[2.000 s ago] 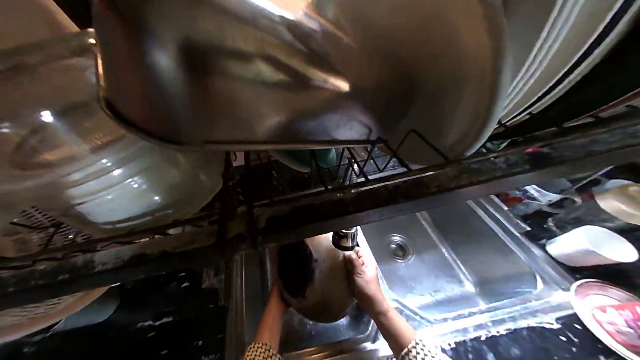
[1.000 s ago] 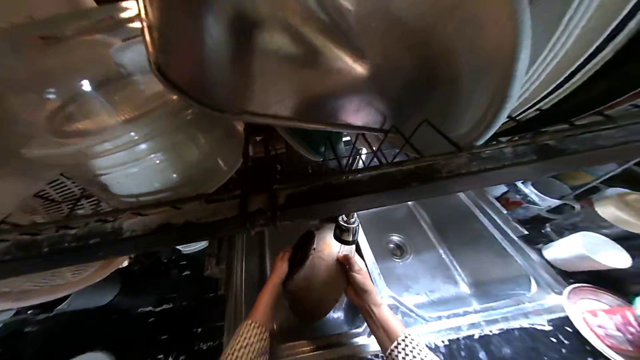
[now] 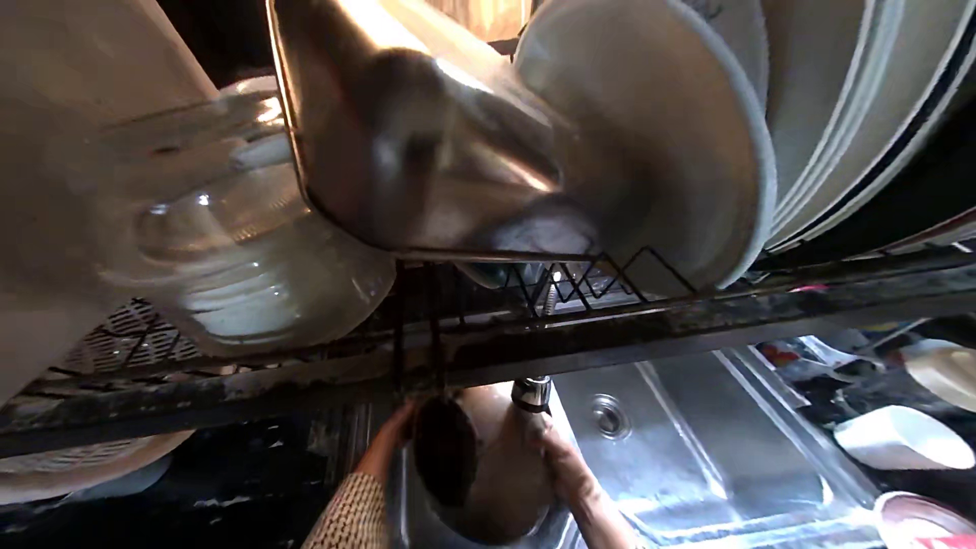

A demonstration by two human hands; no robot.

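Low in the view, a rounded brownish vessel [image 3: 503, 473] with a dark oval opening or patch is held over the left basin of a stainless steel sink [image 3: 686, 457]. My left hand [image 3: 398, 435] grips its left side, partly hidden by the rack edge. On its right side rests my right hand [image 3: 563, 457], its fingers against the vessel just below the faucet head [image 3: 531, 393]. The faucet head stands at the vessel's upper right edge. Whether water runs is hard to tell.
A dish rack [image 3: 656, 324] crosses the view above my hands, bearing a steel pan [image 3: 427, 152], a bowl [image 3: 663, 137], plates [image 3: 831, 114] and a clear glass bowl [image 3: 259, 282]. A white container [image 3: 903, 438] stands right of the sink. A woven basket [image 3: 84, 465] lies at left.
The vessel has stayed between both hands below the faucet head while its tilt shifted; its dark patch shows more than one second ago. The view has moved slightly.
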